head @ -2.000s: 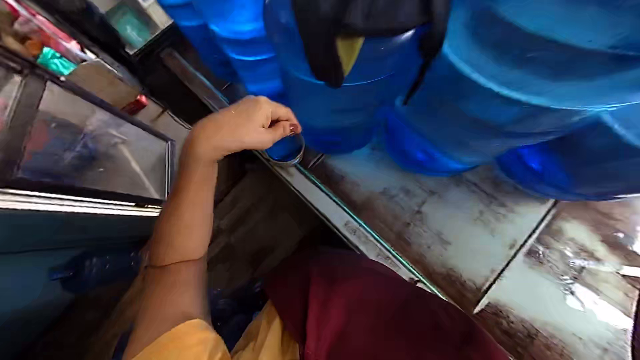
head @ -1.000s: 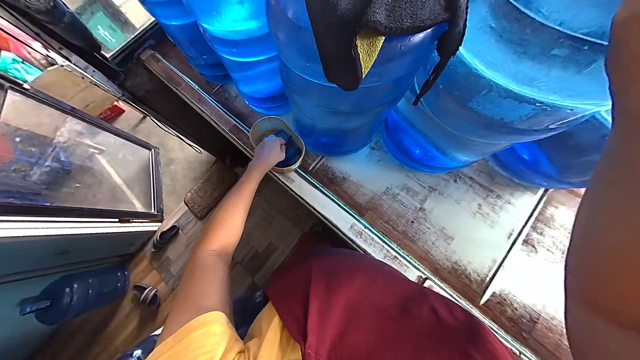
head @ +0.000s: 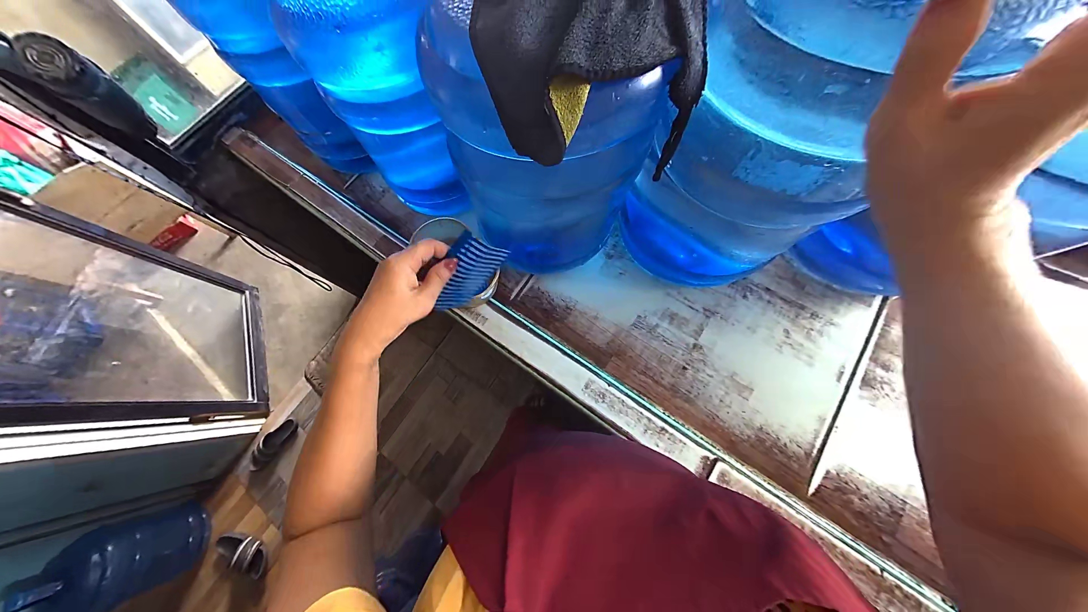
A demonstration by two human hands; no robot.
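My left hand (head: 404, 293) grips a blue striped, ribbed piece (head: 473, 270), its material unclear, above a round container (head: 438, 229) on the ledge. Behind that container stands a large blue water jug (head: 544, 204), with a black cloth (head: 608, 38) showing a yellow patch draped over its upper part. My right hand (head: 969, 127) is raised at the upper right in front of another blue water jug (head: 756, 153). Its fingers are apart and partly cut off by the frame's top and right edges; nothing shows in it.
More blue jugs (head: 365, 110) line the tiled ledge (head: 680, 340). At the left are a glass-paned door (head: 127, 331) and a jug lying on its side (head: 136, 552). Footwear (head: 242, 554) lies on the floor beside it. A wooden block or mat edge sits below the ledge.
The blue striped piece has come up out of the round container in my left hand. My right arm, out of view two seconds ago, has come in at the right, and its hand now shows.
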